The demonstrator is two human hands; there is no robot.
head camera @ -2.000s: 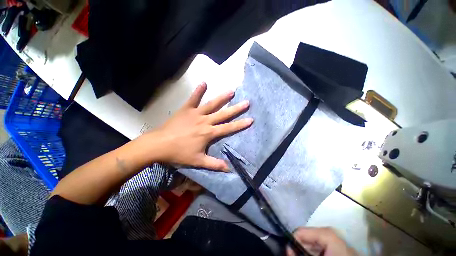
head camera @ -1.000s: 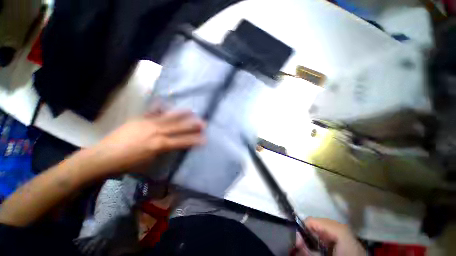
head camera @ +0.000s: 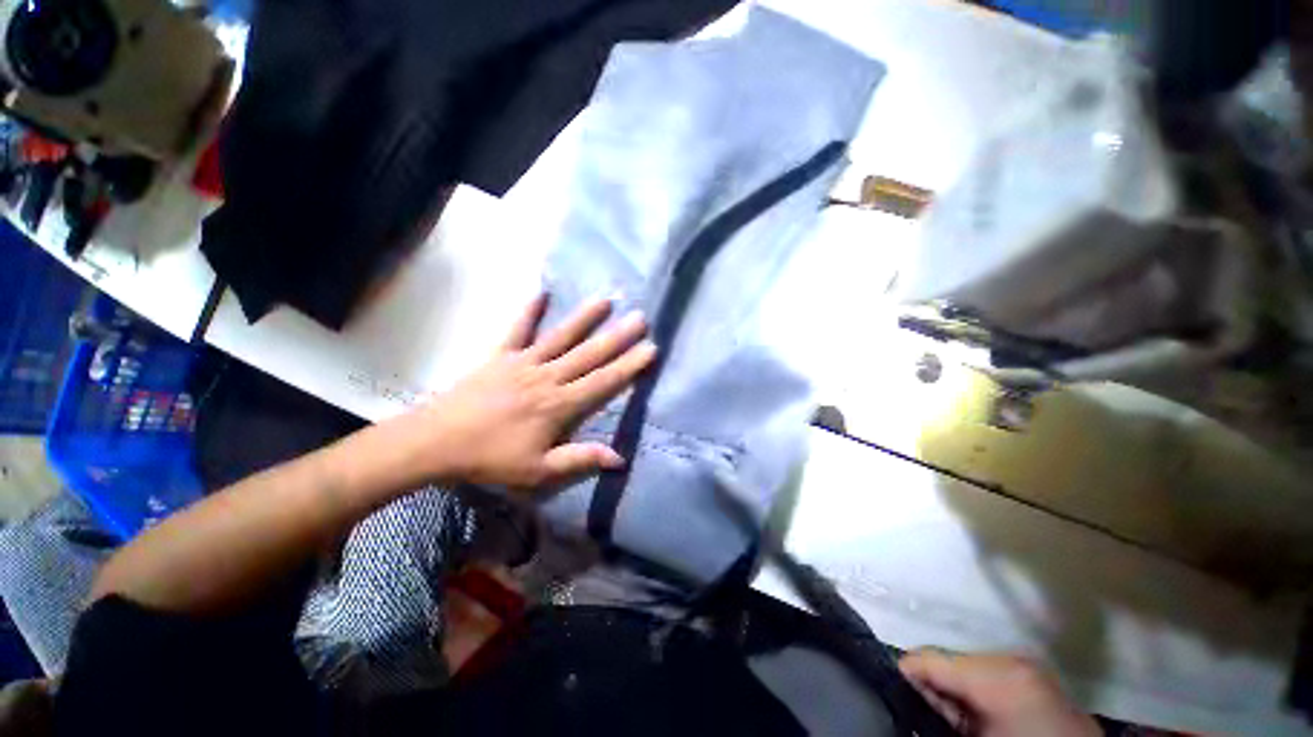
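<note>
A garment panel (head camera: 727, 303) lies grey side up on the white table, with a narrow black band (head camera: 677, 295) running along it. Its lower edge reaches the table's front edge. My left hand (head camera: 555, 396) lies flat on the panel's left part, fingers spread, palm down. My right hand (head camera: 994, 694) is at the bottom right, partly cut off by the frame edge, closed around the handles of dark scissors (head camera: 850, 626). The blades point up and left toward the panel's lower corner; their tips are hard to make out against dark cloth.
The sewing machine head (head camera: 1051, 216) stands at the right, blurred. Large black cloth (head camera: 375, 130) lies at the back left of the table (head camera: 893, 576). A blue plastic basket (head camera: 123, 432) is at the lower left. Another machine (head camera: 115, 65) shows at the top left.
The panel has turned and straightened, and the dark rectangular piece at its far end no longer shows. My left hand stays flat on the panel. The scissors have moved lower, toward the table's front edge.
</note>
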